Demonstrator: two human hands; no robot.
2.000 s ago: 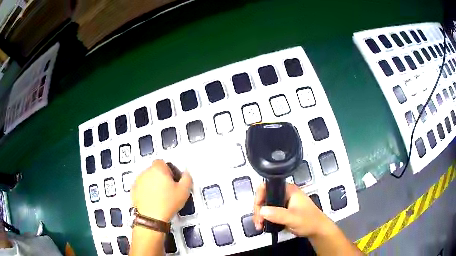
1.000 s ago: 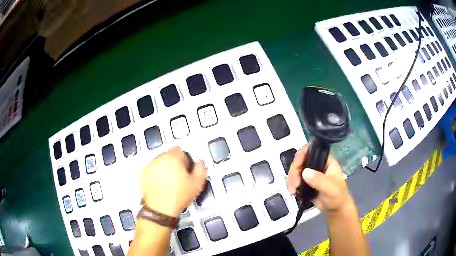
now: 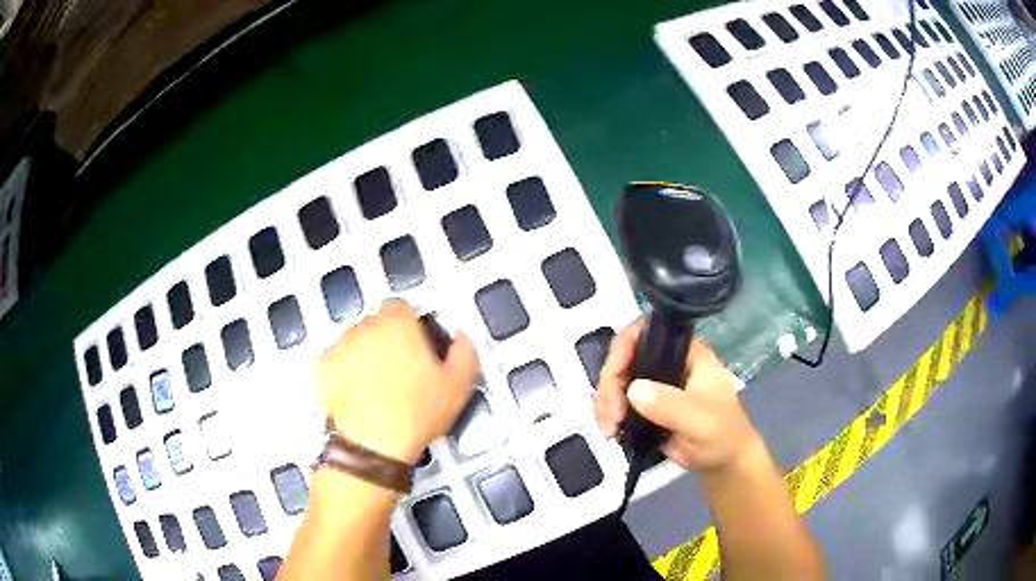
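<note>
A white tray [image 3: 529, 104] lies tilted across the view, with rows of rounded-square units, mostly dark-faced. Several units at the left show speckled white-blue codes, such as one code label [image 3: 163, 390]. My left hand [image 3: 392, 380], with a brown wristband, is over the middle of the tray. It pinches a dark unit [image 3: 435, 336] between thumb and fingers; the fingertips are mostly hidden. My right hand [image 3: 693, 414] grips the black barcode scanner [image 3: 679, 250] by its handle, upright near the tray's right edge.
A second white tray [image 3: 682, 70] with units lies at the right, crossed by a thin black cable [image 3: 833, 255]. Part of another tray shows at upper right. The green bench [image 3: 386, 91] lies behind. A blue stool [image 3: 1005, 255] and yellow-black floor tape [image 3: 897, 422] are at right.
The view has shifted right, so the trays appear further left. Pale-faced units in the second row now show dark faces. My right hand and the scanner appear further left; my left hand still holds a unit.
</note>
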